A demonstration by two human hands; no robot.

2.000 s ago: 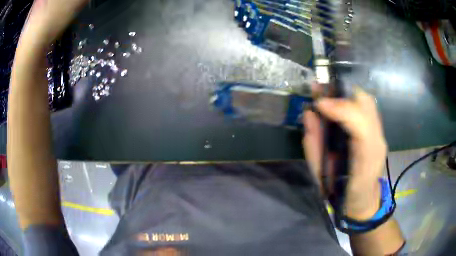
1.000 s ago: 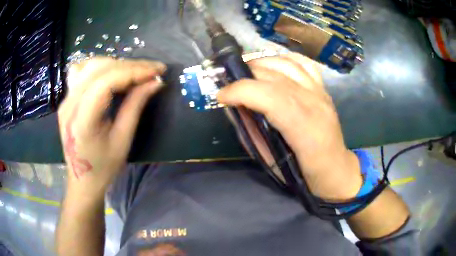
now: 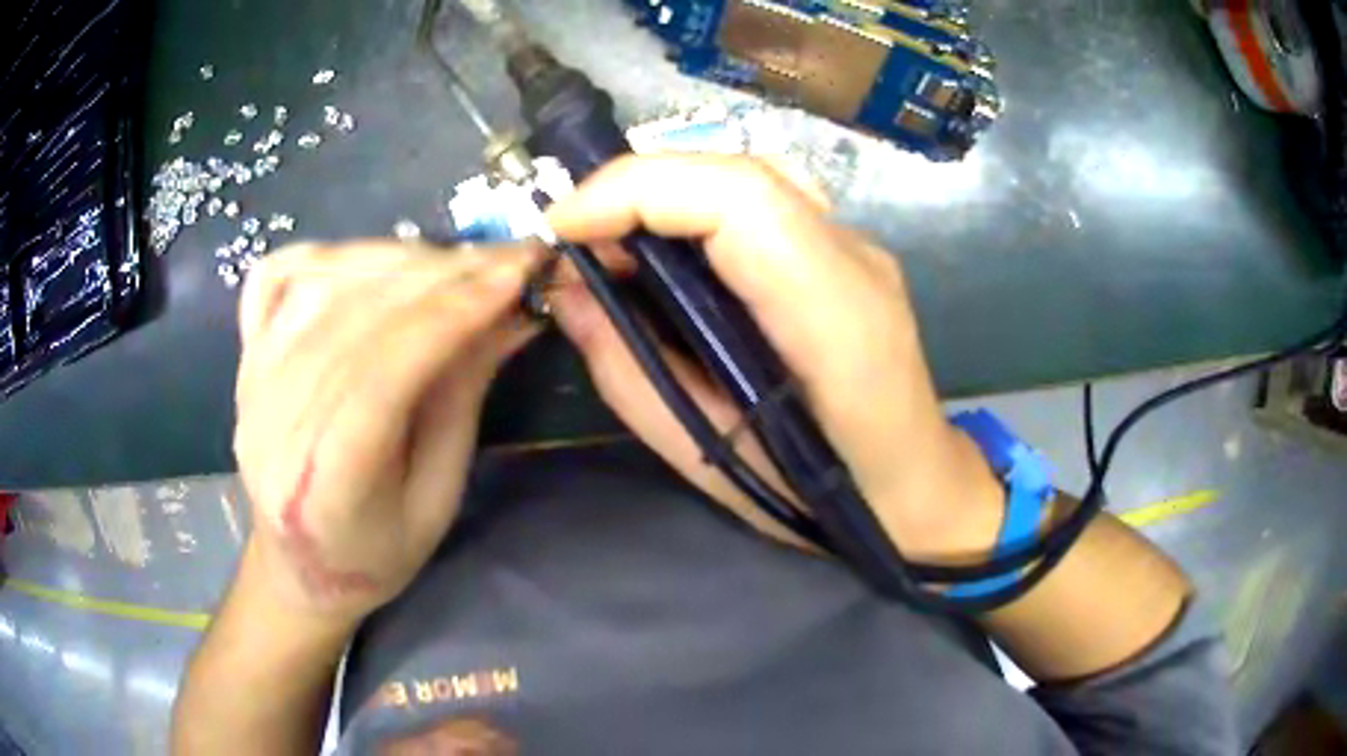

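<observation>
My right hand [image 3: 783, 296] holds the black handle of a soldering iron [image 3: 569, 118], its metal barrel pointing up and left, with a thin bent feed tube [image 3: 461, 96] beside it. A blue circuit board [image 3: 488, 214] shows partly under the hands, its surface glaring; most of it is hidden. My left hand [image 3: 384, 384] is at the board's near left end, finger and thumb together close to my right fingers. Whether it pinches a small part or the board cannot be told. Small clear-silver components [image 3: 192, 192] lie scattered at left.
A fanned stack of blue and gold-brown boards [image 3: 805, 59] lies at the top. A black shiny tray [image 3: 67, 192] is at the left edge. A white reel with an orange-red band [image 3: 1267, 52] stands at the upper right. Black cables [image 3: 1182, 392] run from my right wrist off the right edge.
My left hand has moved right from beside the board to its end, meeting my right fingers. The iron and right hand have shifted slightly left. Earlier, my left hand was up at the upper left.
</observation>
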